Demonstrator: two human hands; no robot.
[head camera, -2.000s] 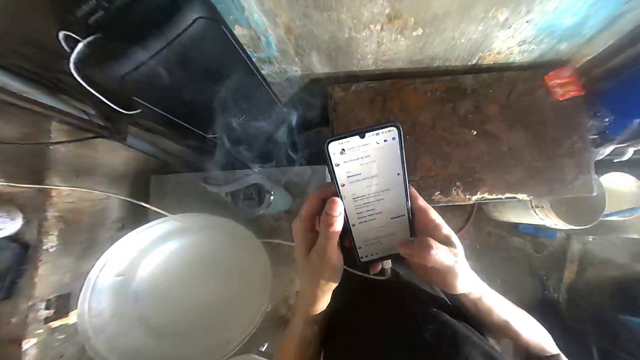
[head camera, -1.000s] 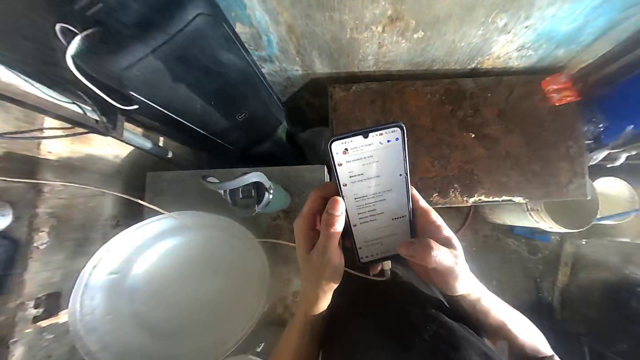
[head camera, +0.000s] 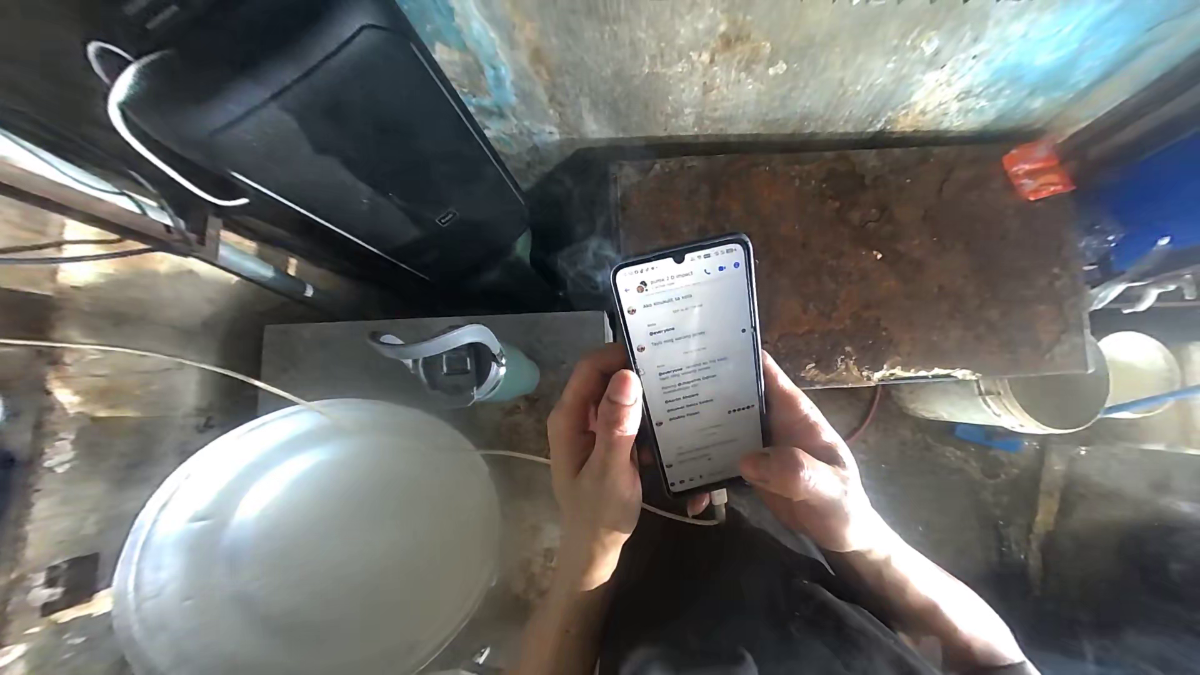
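A smartphone (head camera: 698, 375) stands nearly upright in the middle of the view, its lit screen showing a message thread. My left hand (head camera: 600, 450) grips its left edge, the thumb along the side. On the lower right, my right hand (head camera: 811, 469) holds the phone too, with the thumb at the bottom corner of the screen. A white charging cable (head camera: 719, 506) is plugged into the phone's lower end and runs left towards a large round metal lid or basin (head camera: 309, 544). Left of my left hand, a pale green tumbler with a handled lid (head camera: 506, 370) is on a grey slab.
A rusty brown tabletop (head camera: 862, 272) lies behind the phone, with a red wrapper (head camera: 1037, 171) at its far right corner. A large black appliance or case (head camera: 356, 141) fills the upper left. Whitish buckets (head camera: 1059, 389) are at the right. A stained wall (head camera: 750, 66) rises behind. Thin smoke drifts near the phone.
Smoke that veiled the tumbler and the black case two seconds ago has thinned there. Both hands keep hold of the phone in the same pose.
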